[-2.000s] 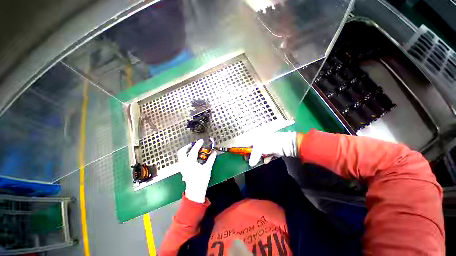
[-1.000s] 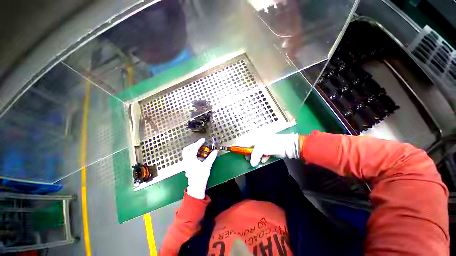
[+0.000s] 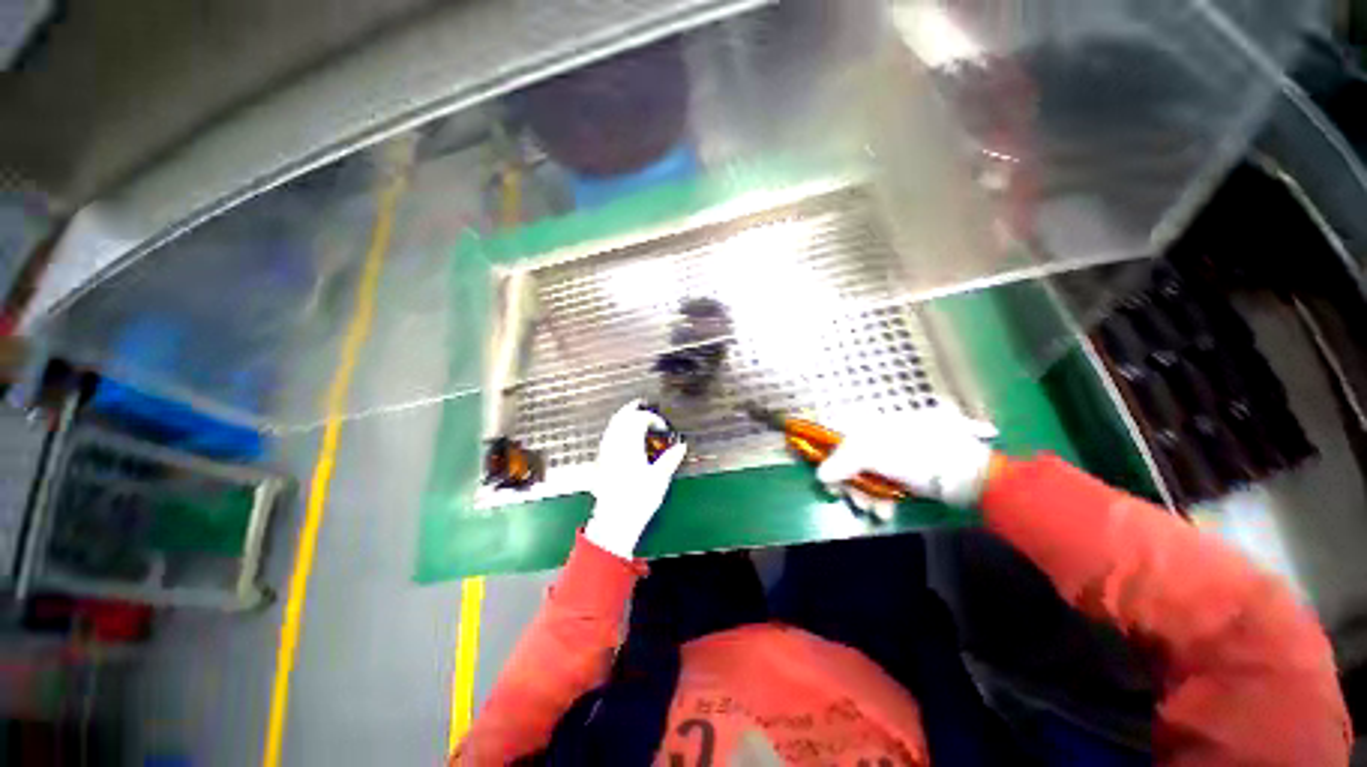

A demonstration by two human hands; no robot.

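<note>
My left hand [image 3: 634, 468], in a white glove, holds a small black and copper wound coil [image 3: 657, 442] in its fingertips over the grille's near edge. My right hand [image 3: 915, 457], also gloved, grips the diagonal cutters [image 3: 810, 438] by their orange handles. The cutters' dark jaws point left and stand apart from the coil. More dark coils [image 3: 694, 348] sit in the middle of the perforated metal grille [image 3: 585, 393]. Another coil with copper winding [image 3: 511, 463] stands at the grille's near-left corner. The frame is blurred, so the coil leads cannot be made out.
A clear hood panel [image 3: 900, 300] crosses above the grille. The green work surface [image 3: 780, 510] frames the grille. At the right is a steel tray [image 3: 1327, 352] with rows of dark coils [image 3: 1199, 375]. A cart [image 3: 158, 502] and yellow floor lines [image 3: 323, 480] are at the left.
The camera view has shifted, so the bench appears further right. My right hand has drawn the cutters away from the coil. My left hand still holds the coil.
</note>
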